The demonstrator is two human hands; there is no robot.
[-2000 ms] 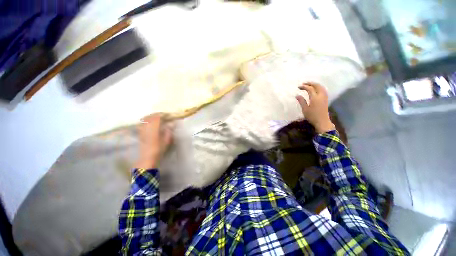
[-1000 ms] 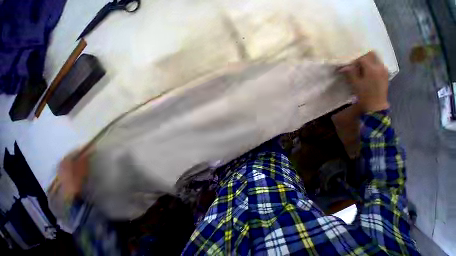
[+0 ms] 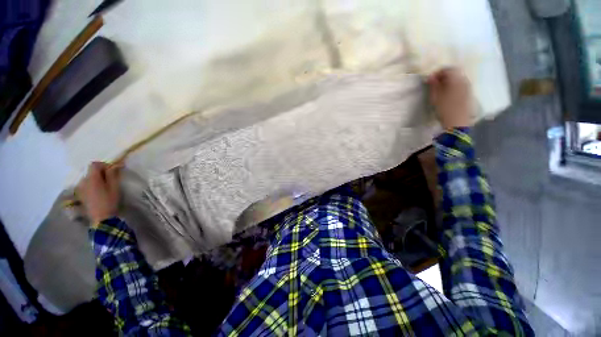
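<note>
The grey-beige garment (image 3: 316,141) lies wrong side up along the near edge of the table, with a speckled patch and some folds at its left part. A thin mustard edge line (image 3: 155,136) runs along its far side at the left. My left hand (image 3: 100,192) grips the garment's far edge at the left, beside the mustard line. My right hand (image 3: 452,97) grips the garment's far right corner with the fingers closed. The fingertips of both hands are partly hidden or blurred.
The white cloth-covered table (image 3: 257,33) has brownish stains. A dark block (image 3: 80,84) and a wooden ruler (image 3: 56,74) lie at the far left. Dark blue-purple cloth (image 3: 20,29) is at the upper left corner. Grey floor (image 3: 504,197) shows at the right.
Since two seconds ago my hands have moved apart and the garment has been spread out. In the last second my right hand has shifted slightly left and my left hand slightly up.
</note>
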